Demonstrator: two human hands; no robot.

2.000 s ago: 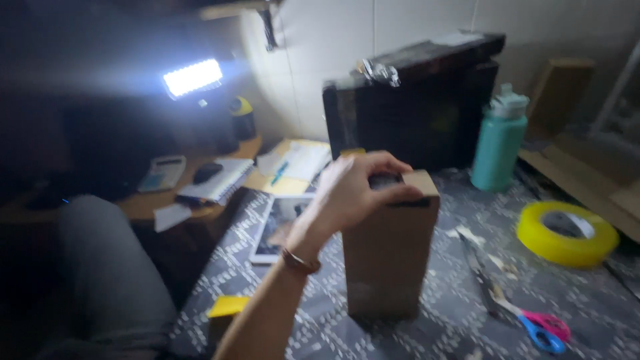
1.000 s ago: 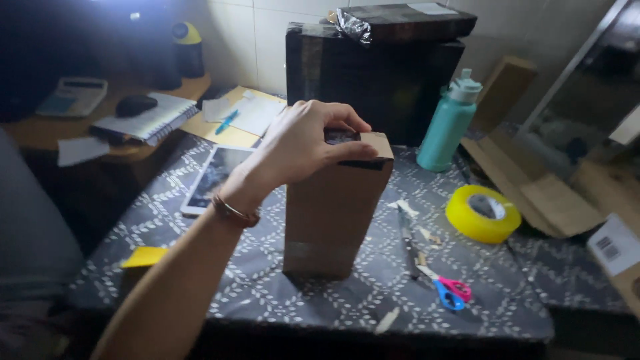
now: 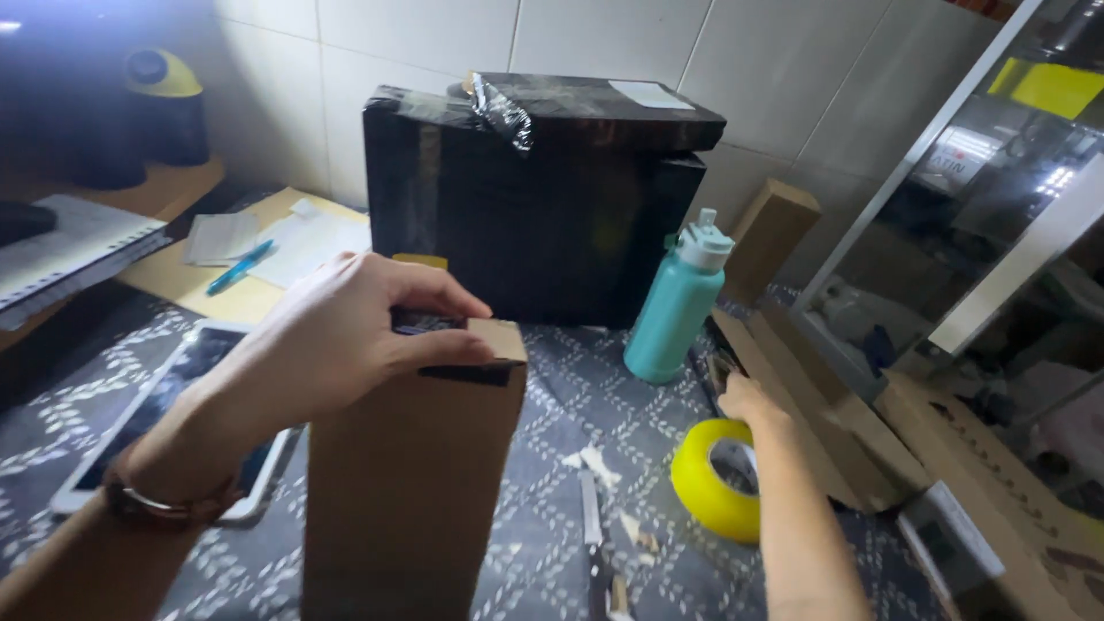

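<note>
My left hand (image 3: 345, 345) grips the top edge of a tall brown cardboard box (image 3: 405, 492) that stands upright on the patterned tablecloth. Dark material shows at the box's top beside a short cardboard flap. A bracelet circles the left wrist. My right hand (image 3: 746, 401) reaches past a roll of yellow tape (image 3: 716, 479) to a small dark item beside flattened cardboard; whether the fingers hold it I cannot tell. A knife (image 3: 592, 526) lies between the box and the tape, near torn scraps. A white-framed tablet (image 3: 280, 457) lies partly under my left forearm.
A teal water bottle (image 3: 677, 302) stands before a large black-wrapped box (image 3: 517, 224), with a flatter wrapped package (image 3: 595, 112) on top. Flattened cardboard (image 3: 819, 414) and a glass-fronted cabinet (image 3: 957, 216) are at right. A blue pen (image 3: 240, 267), papers and a spiral notebook (image 3: 69, 250) lie left.
My right hand has come into view at the right, beyond the tape. My left hand stays on top of the cardboard box. The view has shifted; the scissors seen earlier are out of sight.
</note>
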